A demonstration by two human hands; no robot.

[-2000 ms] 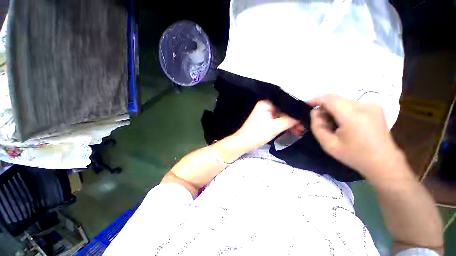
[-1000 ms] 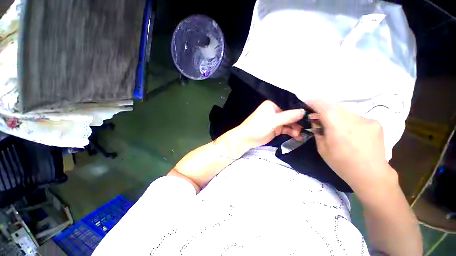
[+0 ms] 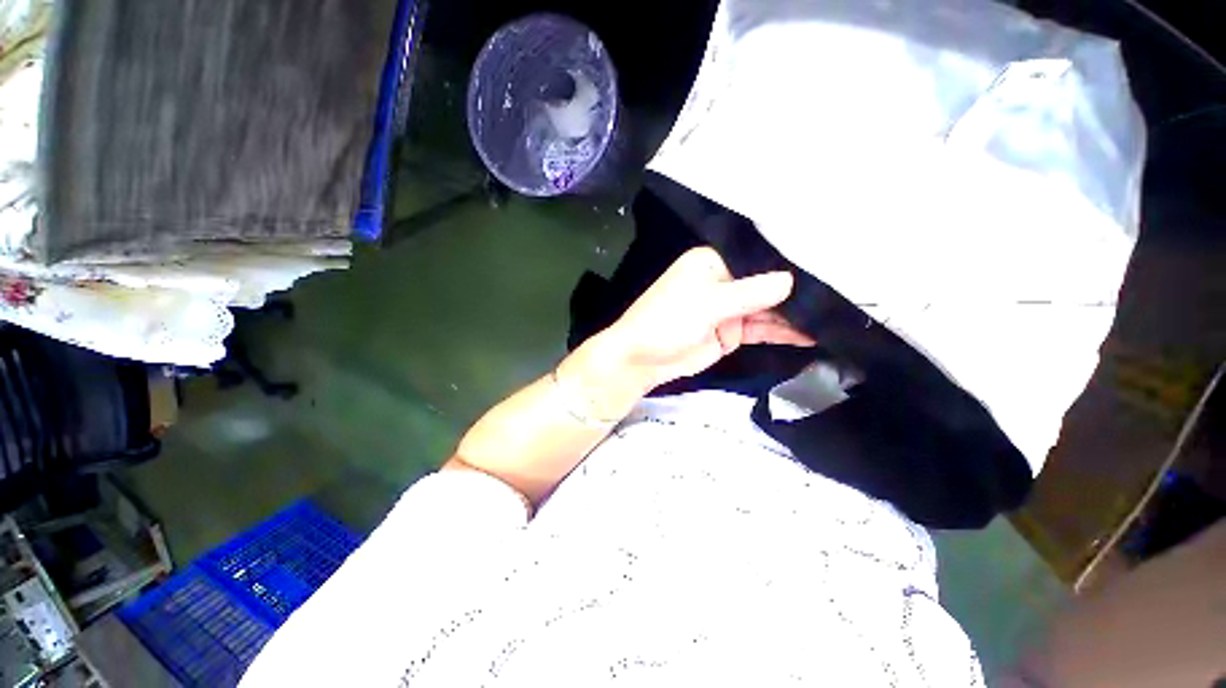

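My left hand [image 3: 692,323] pinches the folded edge of the black garment fabric [image 3: 914,444] on my lap, thumb on top. The white lining [image 3: 887,175] spreads above the black cloth, overexposed, its straight edge against the black. A thin dark line, possibly thread, crosses the lining from near the seam towards the right. A small whitish patch [image 3: 811,390] shows in the black folds below the fingers. My right hand is not clearly in view; a blurred skin-toned shape at the lower right edge may be my arm. No needle can be made out.
A stack of grey cloth [image 3: 209,128] over patterned white cloth [image 3: 121,309] is at left. A round purplish see-through object [image 3: 543,105] stands beyond the lap. A blue crate [image 3: 249,578] is on the green floor at lower left. Brown cardboard [image 3: 1096,470] is at right.
My right hand has left the seam and gone from the work. My left hand stays on the cloth. The thin line on the lining now runs straighter. The view has shifted slightly.
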